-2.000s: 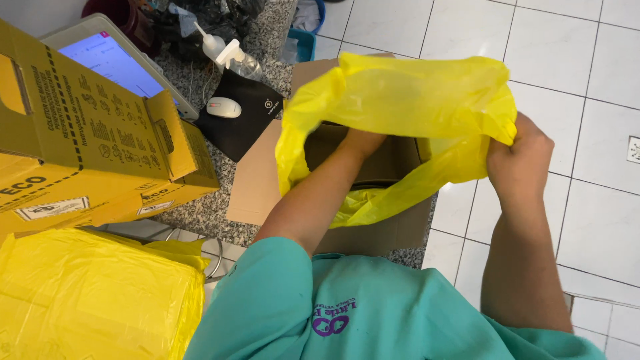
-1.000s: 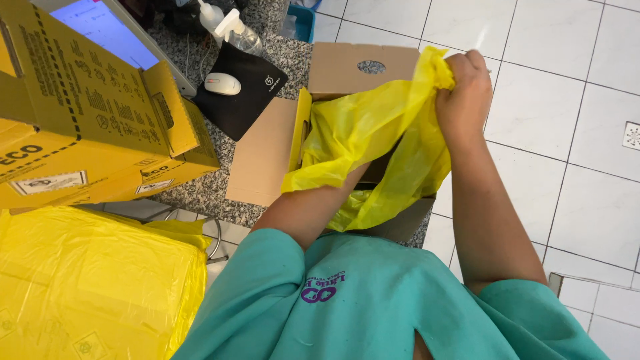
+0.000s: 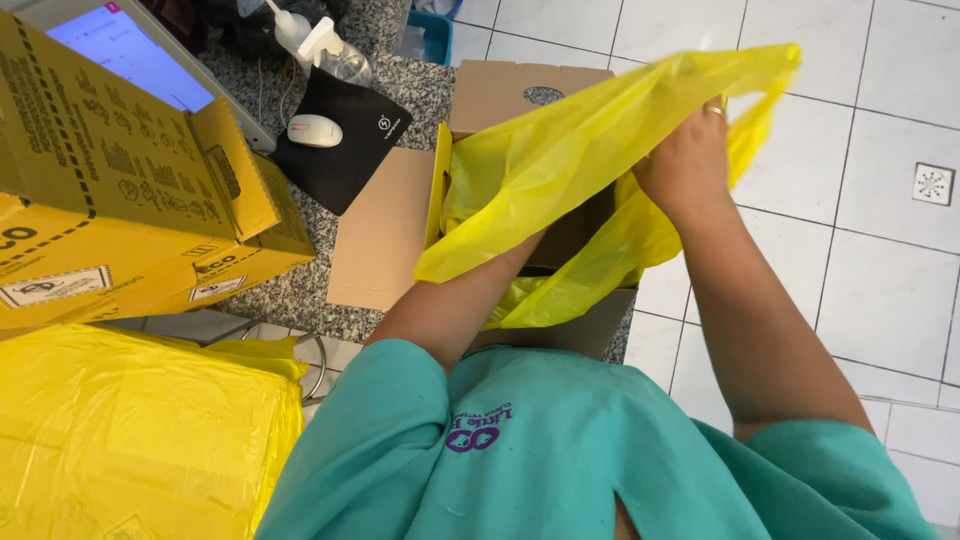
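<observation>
A translucent yellow plastic bag [image 3: 555, 180] lies partly inside an open cardboard box [image 3: 499, 97], its loose mouth spread above the opening and stretched toward the upper right. My left forearm reaches through that mouth; the hand itself is hidden by the plastic and the box. On the right side of the bag, my right hand [image 3: 686, 165], with a ring on one finger, is raised against the plastic. Yellow film covers its fingertips, so their grip cannot be made out. Brown flaps of the box fold outward at the far side and the left.
A printed yellow cardboard box [image 3: 142, 172] stands at left, above a stack wrapped in yellow plastic [image 3: 142, 427]. On the granite counter [image 3: 300, 315] are a black mouse pad [image 3: 352, 165], a white mouse [image 3: 315, 130] and a spray bottle [image 3: 349, 64]. A lit screen [image 3: 131, 56] is behind.
The bag's mouth, bunched in my right fist one second ago, is now spread out to the upper right. My left forearm remains reaching in through it.
</observation>
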